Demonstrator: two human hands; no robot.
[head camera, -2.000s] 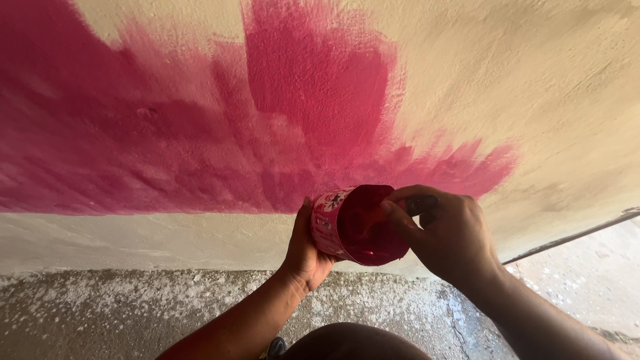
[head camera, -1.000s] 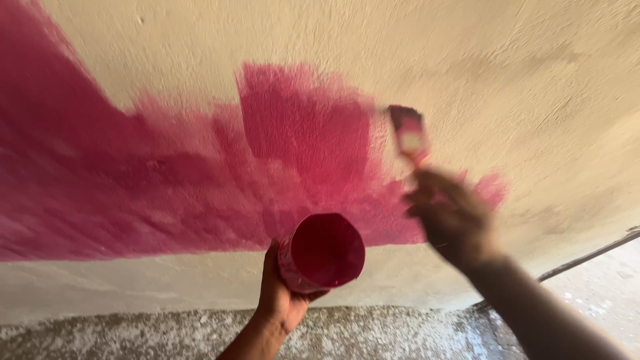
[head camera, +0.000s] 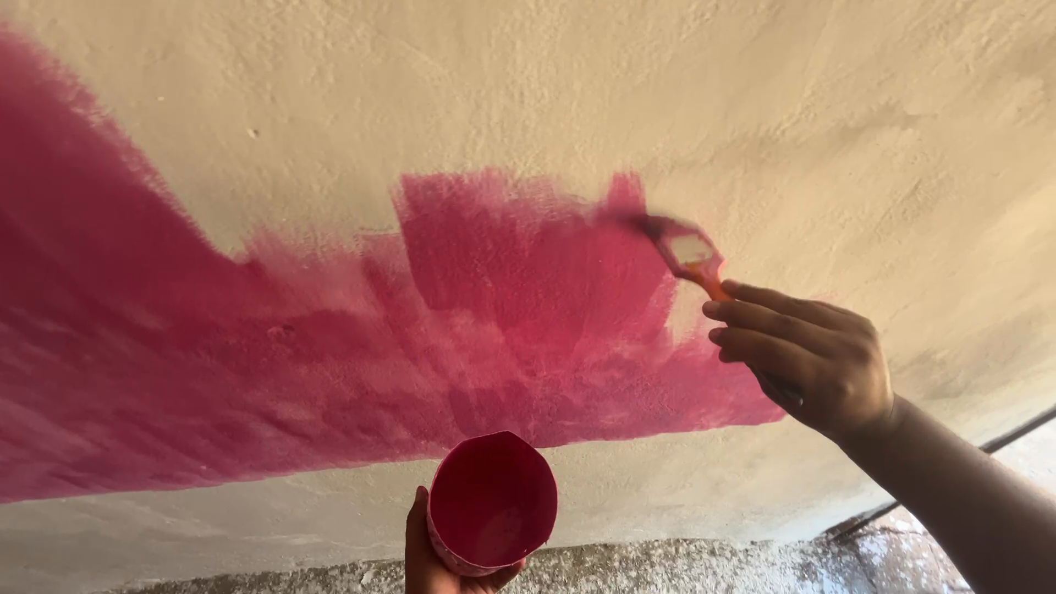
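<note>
My right hand grips the orange handle of a paintbrush at the right of centre. The bristles, dark with paint, touch the wall at the upper right edge of the pink paint. At the bottom centre my left hand holds a round tub of pink paint from beneath and from its left side, with the open top facing me. Paint coats the inside of the tub. Part of my left palm is hidden behind the tub.
The plastered wall is cream above the pink area, with a pale band below it. Speckled ground runs along the wall's foot. A dark narrow edge slants at the lower right.
My right hand has lifted the brush out of the tub and brought it to the wall. Fresh pink now covers more wall to the right of the earlier block. The view has tilted upward.
</note>
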